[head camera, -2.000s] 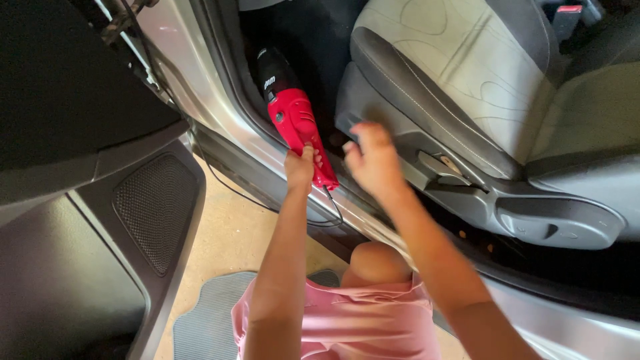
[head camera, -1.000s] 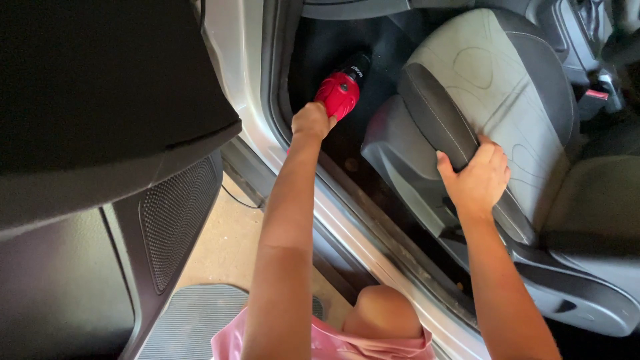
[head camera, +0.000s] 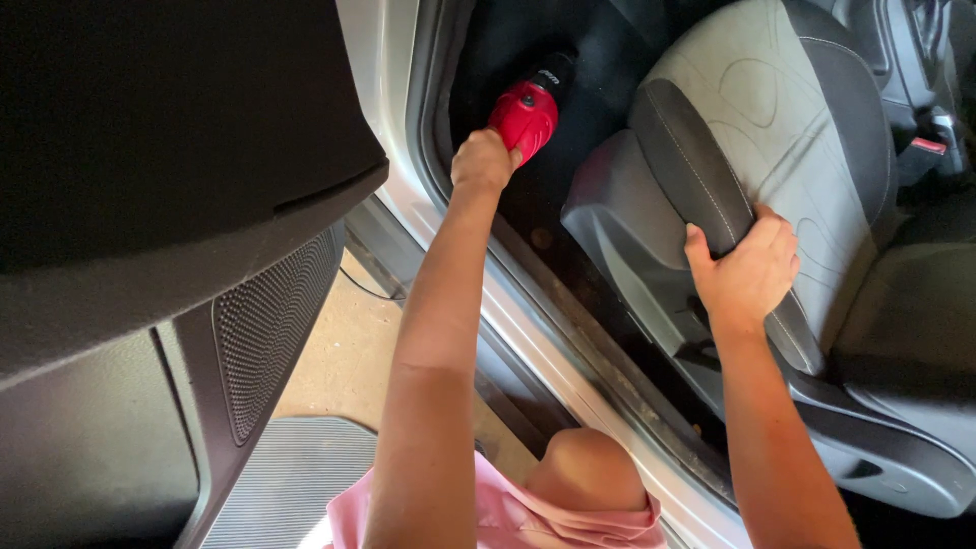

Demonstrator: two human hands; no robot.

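Observation:
My left hand (head camera: 486,160) grips the rear of a red and black handheld vacuum cleaner (head camera: 526,118), whose black nozzle points away over the dark footwell floor (head camera: 602,57) in front of the car seat. Whether the nozzle touches the floor I cannot tell. My right hand (head camera: 747,263) rests over the dark side bolster of the grey car seat (head camera: 762,99), thumb on the outer side and fingers on the cushion.
The open car door (head camera: 160,229) with its speaker grille (head camera: 278,328) stands at left. The silver door sill (head camera: 534,335) runs diagonally below my arms. A ribbed grey mat (head camera: 305,473) lies on the ground, and a thin black cord (head camera: 366,286) hangs by the sill.
Two seconds ago the vacuum was near the sill; my left hand has carried it forward into the footwell. My right hand has moved from beside the seat onto its bolster.

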